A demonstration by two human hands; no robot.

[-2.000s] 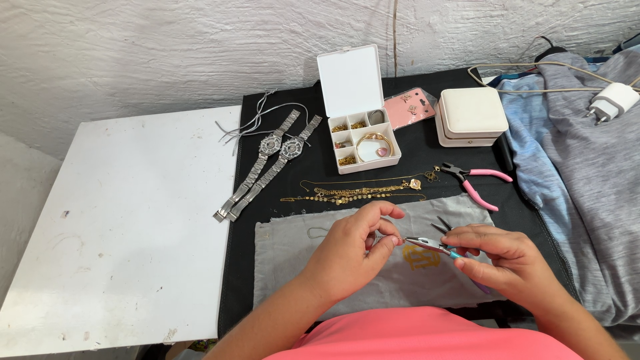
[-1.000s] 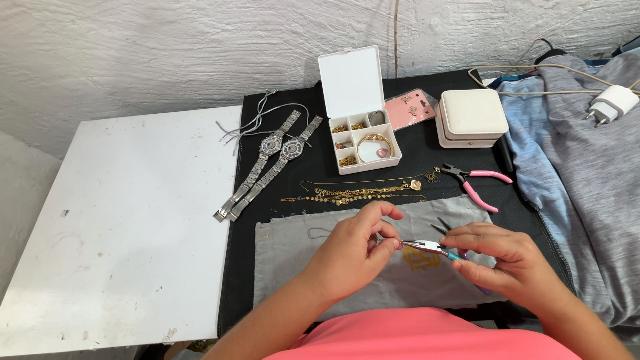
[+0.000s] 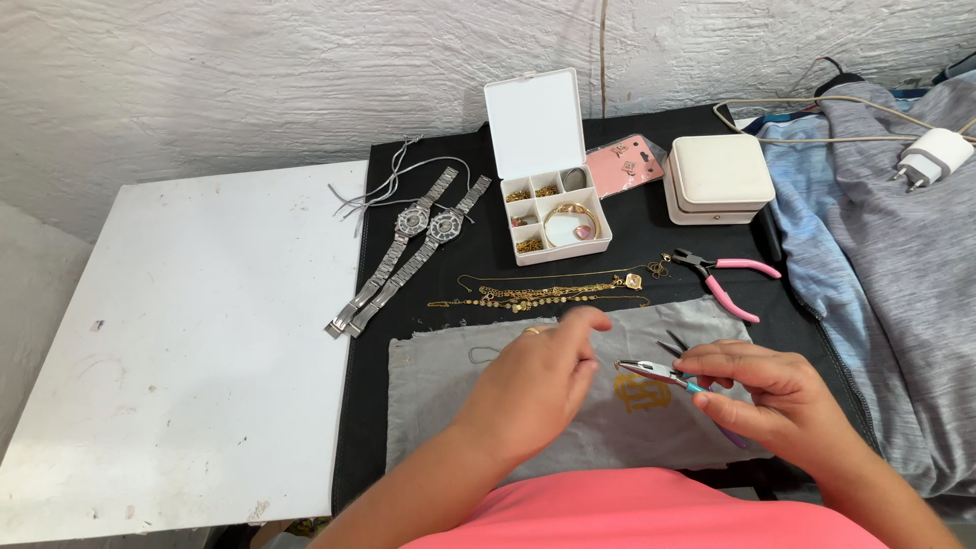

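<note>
My right hand (image 3: 755,385) holds small needle-nose pliers (image 3: 652,370) with teal and purple handles; a tiny gold piece (image 3: 618,366) sits at their jaw tips. Dark pointed tips of another tool (image 3: 672,344) show beside my right fingers. My left hand (image 3: 534,381), with a ring on one finger, is raised over the grey cloth (image 3: 442,412), apart from the pliers; whether its curled fingers hold anything is hidden. A thin loop of wire or cord (image 3: 482,354) lies on the cloth by that hand. Gold chains (image 3: 549,292) are laid out just beyond the cloth.
An open white compartment box (image 3: 560,255) holds gold jewellery. Beside it are a pink earring card (image 3: 625,166), a closed cream case (image 3: 719,183) and pink-handled pliers (image 3: 724,286). Two metal watches (image 3: 444,226) lie left, near a white board (image 3: 198,343). Clothing (image 3: 884,229) and a charger (image 3: 934,156) are at right.
My left hand has drawn back from the plier tips, where its fingertips were close before. My right hand has stayed in about the same place with the pliers.
</note>
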